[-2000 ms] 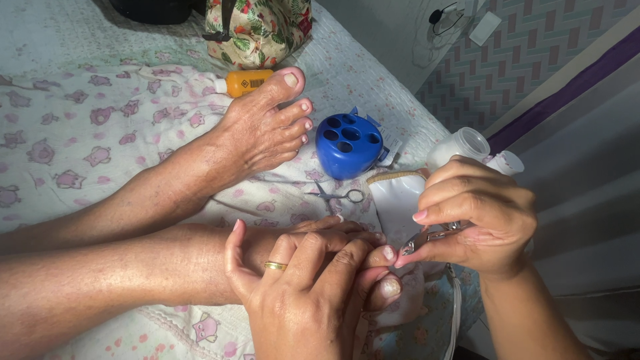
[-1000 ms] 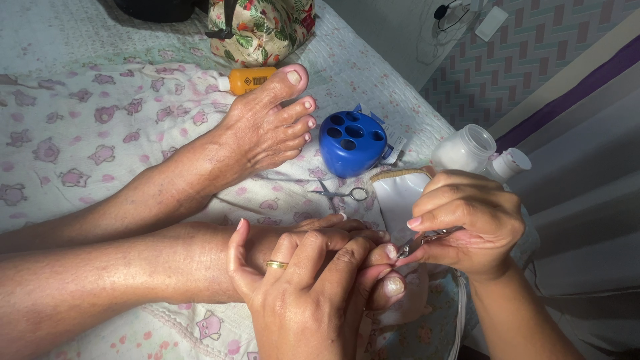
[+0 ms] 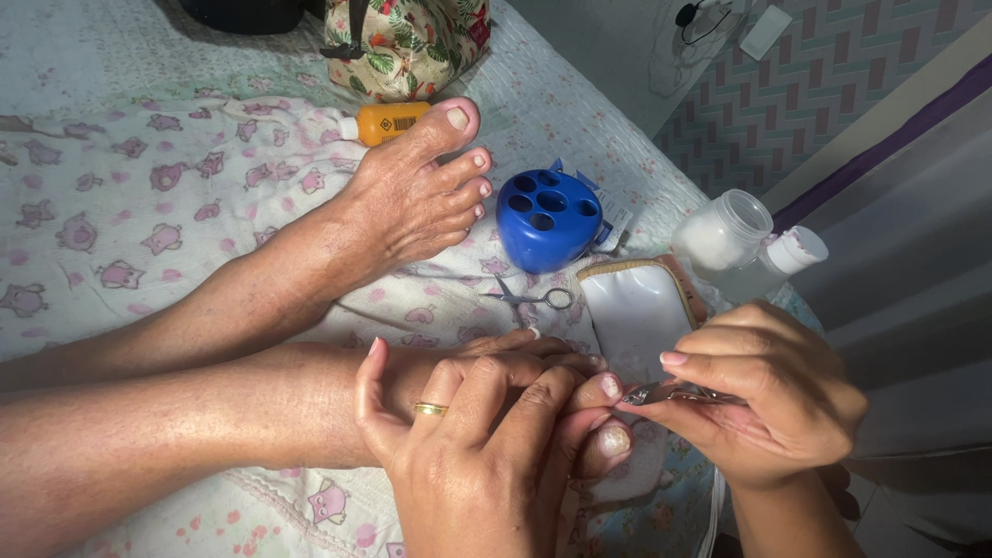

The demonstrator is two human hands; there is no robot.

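Observation:
My left hand (image 3: pixel 480 434), with a gold ring, lies over the nearer foot and grips its toes; part of that foot is hidden under my fingers. The big toe (image 3: pixel 604 446) and the toe beside it (image 3: pixel 595 391) show past my fingers. In my right hand (image 3: pixel 767 387) are metal cuticle nippers (image 3: pixel 666 394), their tip close to the nail of that second toe. The other person's farther foot (image 3: pixel 418 186) rests on a cloth printed with pink animals (image 3: pixel 116 225). Small scissors (image 3: pixel 535 297) lie between the feet and a white pouch.
Beyond the scissors stands a blue holder with round holes (image 3: pixel 550 225). The white pouch with tan edging (image 3: pixel 635 302) lies near my right hand, beside an open jar of white material (image 3: pixel 721 229) and a capped bottle (image 3: pixel 783 260). An orange bottle (image 3: pixel 387 122) and floral bag (image 3: pixel 411 46) are farther back.
My right hand with the nippers has moved slightly down and in toward the second toe since two seconds ago. My left hand keeps its hold on the foot.

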